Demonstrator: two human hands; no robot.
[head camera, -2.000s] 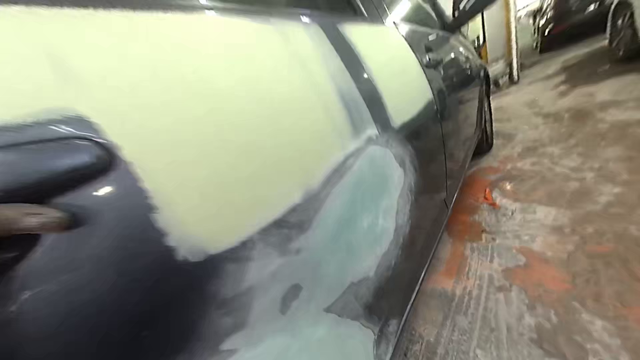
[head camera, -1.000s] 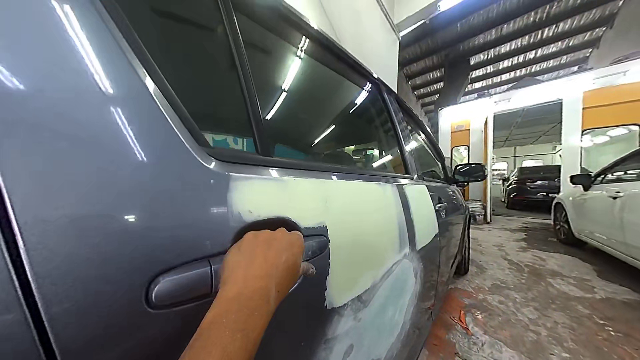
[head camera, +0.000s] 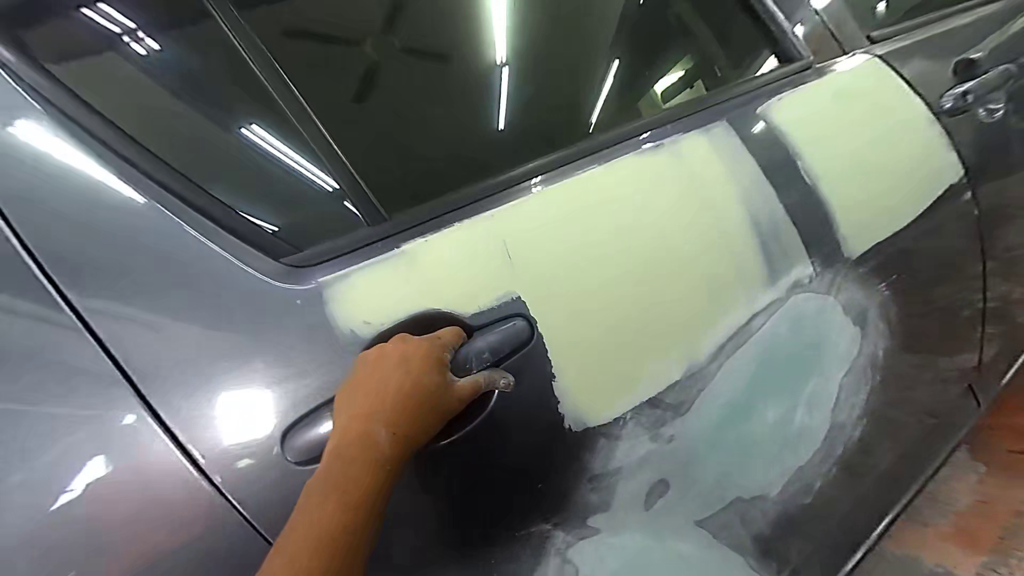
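Note:
My left hand (head camera: 408, 388) is closed around the dark door handle (head camera: 496, 346) of a grey car, with its fingers curled behind the grip and its dusty thumb along the lower side. My right hand does not show. Right of the handle, a large pale yellow-green filler patch (head camera: 640, 272) covers the door under the window, and a smaller patch (head camera: 868, 152) lies beyond a dark strip. Below them is a sanded area with a blue-green patch (head camera: 772, 392) and greyish smears around it.
Ceiling lights and a fan reflect in the dark side window (head camera: 480, 104). Another door handle (head camera: 980, 92) is at the upper right. A panel gap (head camera: 120, 364) runs down the left side. The stained floor (head camera: 952, 496) shows at the lower right.
The view has swung up and back down. One second ago my left hand was on the same handle; two seconds ago only a fingertip beside it showed at the left edge.

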